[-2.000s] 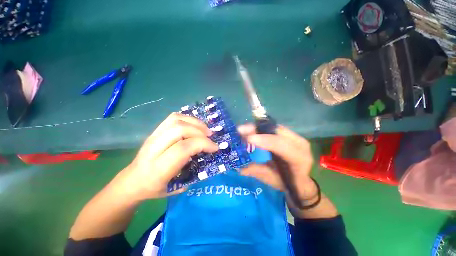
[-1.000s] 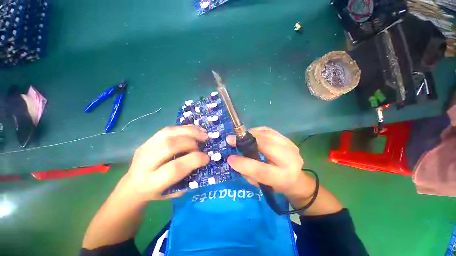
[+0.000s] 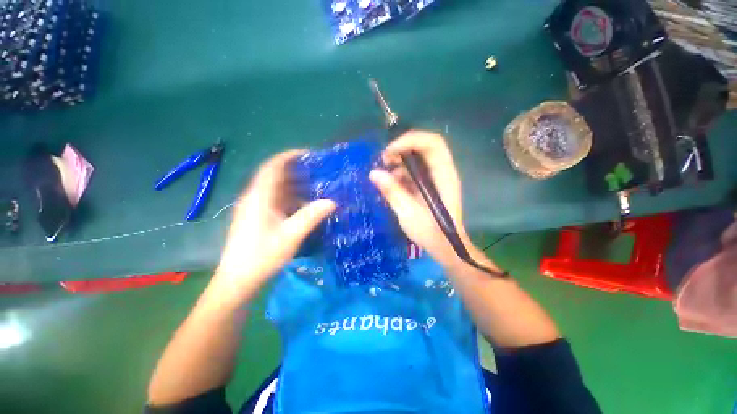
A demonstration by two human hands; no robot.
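Observation:
A blue circuit board [image 3: 355, 214] is held over the bench edge and my blue apron, blurred, with its flat solder side with white print showing. My left hand [image 3: 271, 214] grips its left edge, thumb on its face. My right hand [image 3: 424, 194] is at its upper right edge and also holds the soldering iron [image 3: 430, 198], whose metal tip points up and away over the mat. The iron's black cord runs down to my right wrist.
Blue-handled cutters [image 3: 198, 174] lie open at left, beside thin solder wire [image 3: 133, 233]. A crusty pot [image 3: 549, 139] and black station [image 3: 638, 121] are at right. Other boards [image 3: 48, 57] lie upper left, another [image 3: 364, 16] at the top edge. A red stool [image 3: 606, 271] stands below right.
The board has been turned over from its component side to its solder side. Both hands have moved slightly up, and the iron tip has shifted up and right.

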